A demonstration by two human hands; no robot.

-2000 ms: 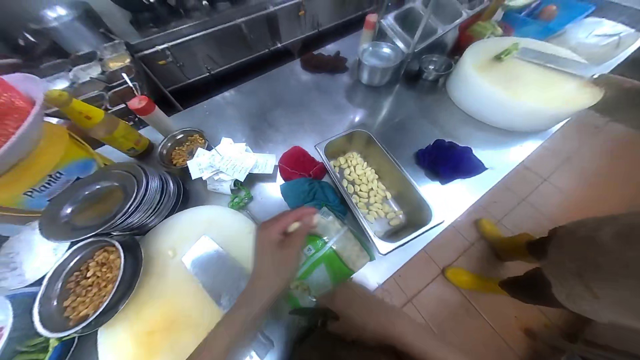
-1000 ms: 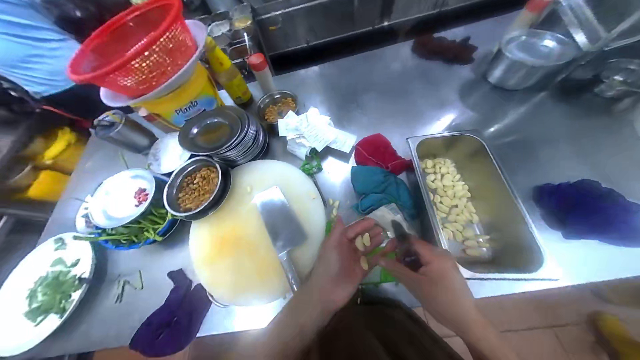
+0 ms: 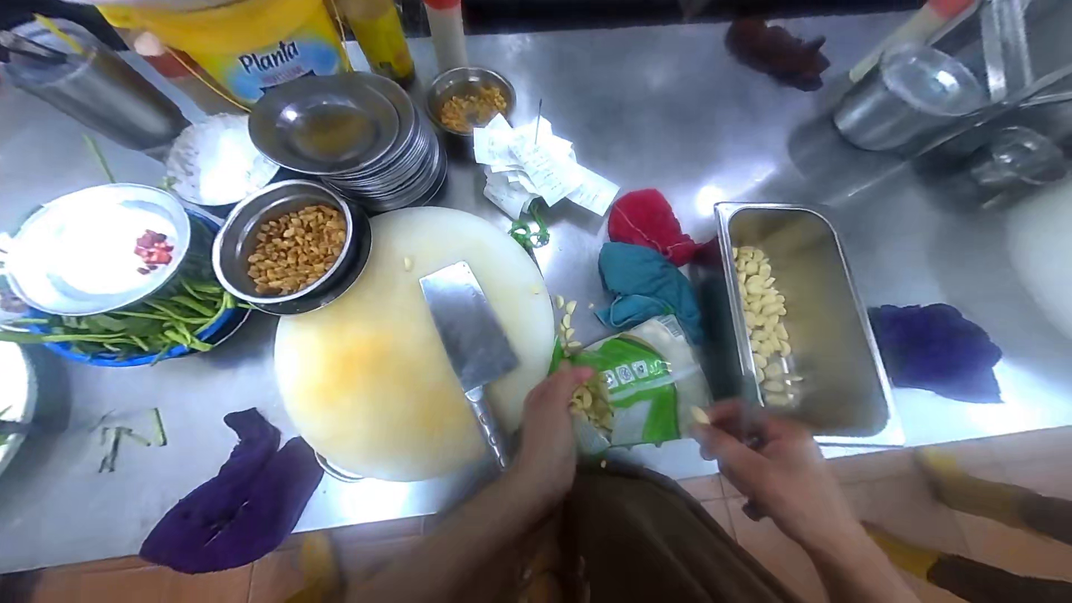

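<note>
My left hand is at the open end of a green and white plastic bag of garlic cloves, its fingertips at the cloves; whether it grips one cannot be told. My right hand holds a pale garlic clove between thumb and finger, with a dark handle, perhaps a small knife's, in the palm. Just right of it, a steel pan holds many peeled cloves along its left side. A cleaver lies on the round white chopping board to the left.
Teal and red cloths lie behind the bag. Purple cloths lie right of the pan and at the front left. A bowl of fried pieces, stacked steel plates and paper slips stand behind the board.
My hands have moved apart: the right hand is now near the pan's front left corner, the left at the bag's opening. One second ago both were close together with cloves in the left hand.
</note>
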